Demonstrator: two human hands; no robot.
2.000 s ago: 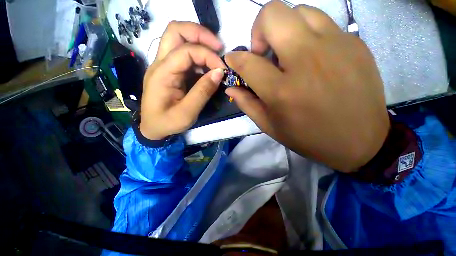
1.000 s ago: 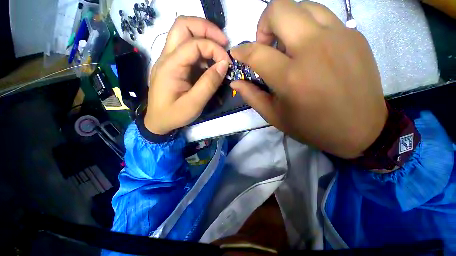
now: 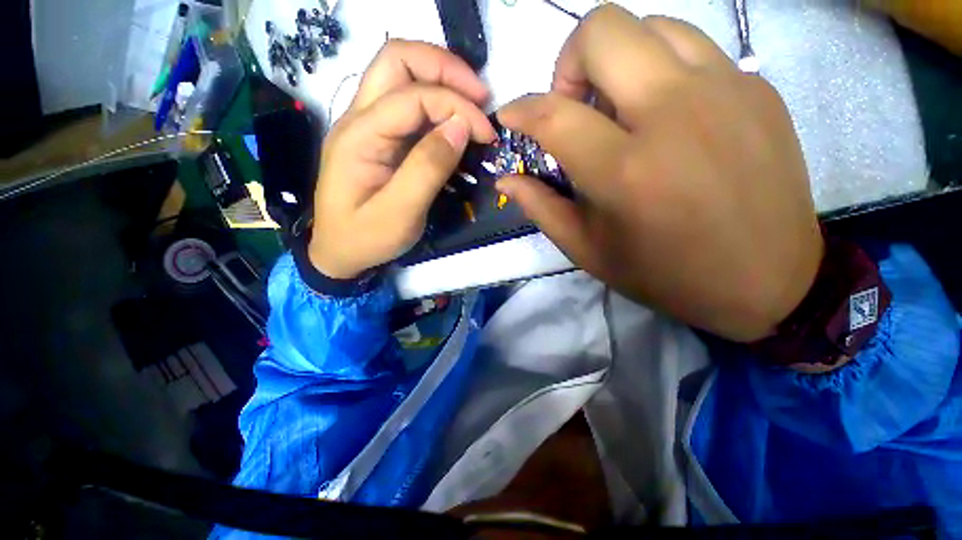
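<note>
A small circuit board [image 3: 519, 158] with metallic and orange spots is held above an opened phone body [image 3: 480, 216]. My right hand [image 3: 675, 169] pinches the board between thumb and index finger. My left hand [image 3: 396, 158] has its thumb and fingertips at the board's left end; whether they grip it is unclear. The phone body is black and lies at the near edge of the white pad, largely hidden under both hands.
A cluster of small dark modules [image 3: 303, 44] lies on the white pad [image 3: 844, 116]. A black strip [image 3: 461, 32] lies beyond my left hand. A battery [image 3: 218, 174] and a clear holder with pens [image 3: 188, 79] are at left. Part of a hand or arm shows top right.
The view has shifted slightly. My left thumb and fingertips have drawn back a little from the board, and more of the board and phone body shows. My right hand keeps its pinch.
</note>
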